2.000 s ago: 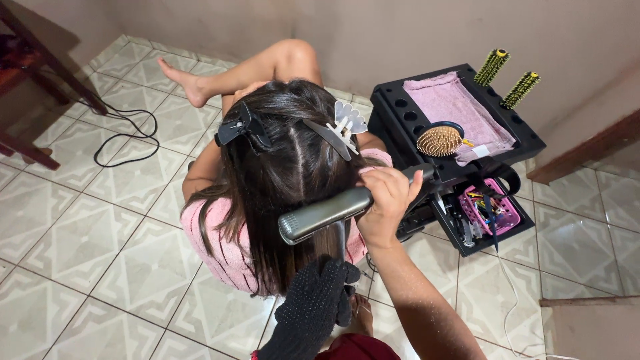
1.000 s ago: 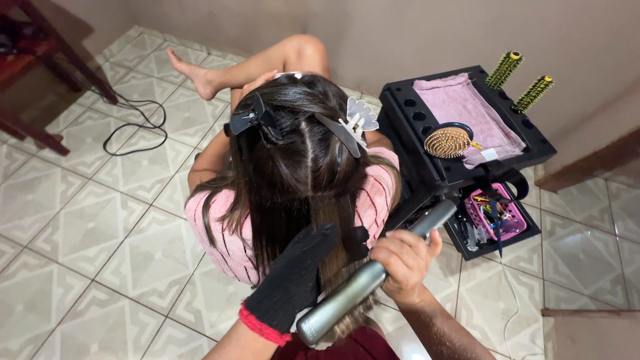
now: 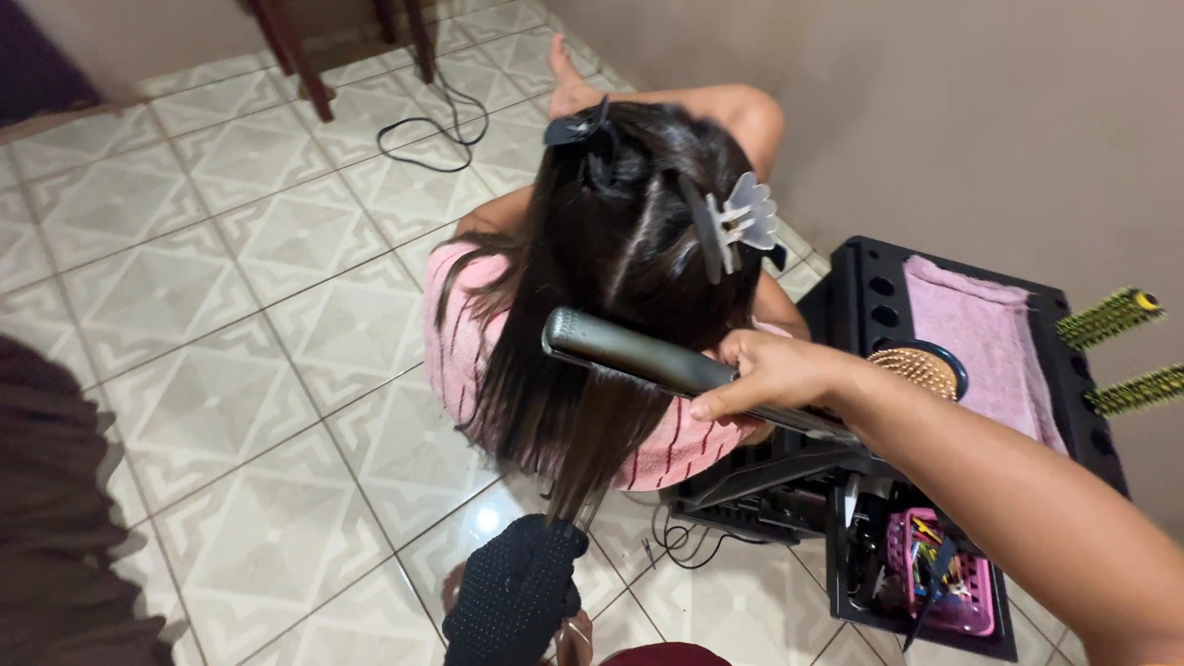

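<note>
My bare right hand (image 3: 772, 375) grips a grey hair straightener (image 3: 638, 351), which lies across a lock of dark hair at the back of a seated person's head. Below it, my left hand (image 3: 513, 587), in a black dotted glove, is closed on the ends of that lock (image 3: 592, 444). The hair is parted down the middle. A black claw clip (image 3: 583, 129) holds the left section, and a clear and dark claw clip (image 3: 735, 222) the right one. A pink towel (image 3: 462, 333) covers the person's shoulders.
At the right stands a black trolley (image 3: 856, 277) with a pink cloth (image 3: 980, 342), a paddle brush (image 3: 916, 370) and round brushes (image 3: 1110, 319). Its open drawer holds a pink basket (image 3: 939, 573) of clips. Black cables (image 3: 435, 143) lie on the tiled floor, near wooden legs (image 3: 296, 55).
The straightener has moved from beside the hair ends up to the lock near the head. My gloved hand, beside the hair one second ago, is now lower, at the ends. The view has shifted.
</note>
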